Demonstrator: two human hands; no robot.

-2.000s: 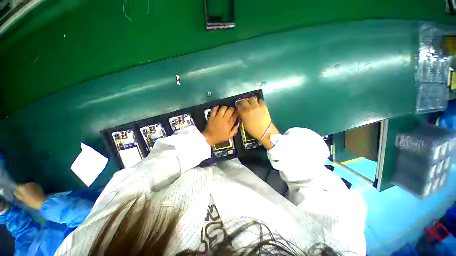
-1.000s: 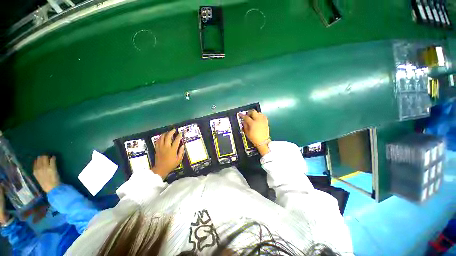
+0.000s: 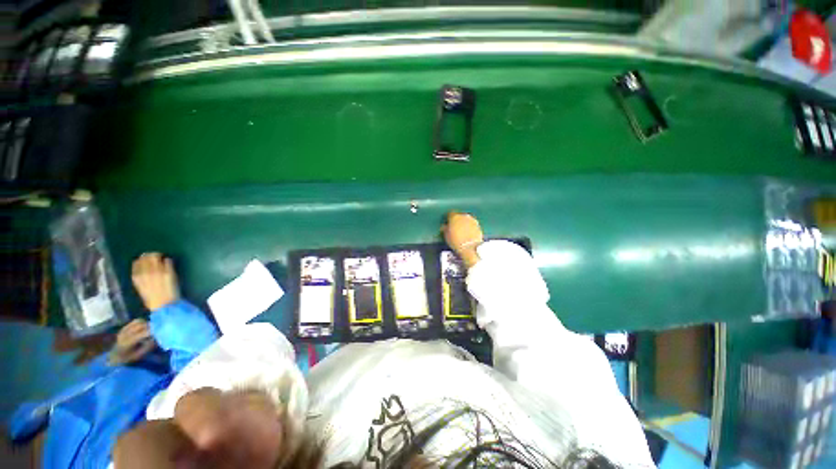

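A black phone tray (image 3: 339, 252) lies on the green bench in front of me. Four part-built phones show in it; one (image 3: 316, 298) is at the left end, and some have yellow edges. My sleeve hides part of the tray's right end. My right hand (image 3: 464, 234) is at the tray's far edge, above the fourth phone, fingers bent; whether it holds anything is unclear. My left hand (image 3: 206, 430) is large and blurred at the lower left, away from the tray; its fingers cannot be made out.
A white paper slip (image 3: 245, 295) lies left of the tray. Two loose black frames (image 3: 454, 124) (image 3: 640, 106) lie on the far green strip. Clear plastic packs (image 3: 793, 252) lie at the right, above a pale tray stack (image 3: 788, 408). Another person's hands (image 3: 154, 279) are at the left.
My left hand has left the phones and moved back to the lower left. My right hand has moved from the right-end phone to the tray's far edge. The view has shifted.
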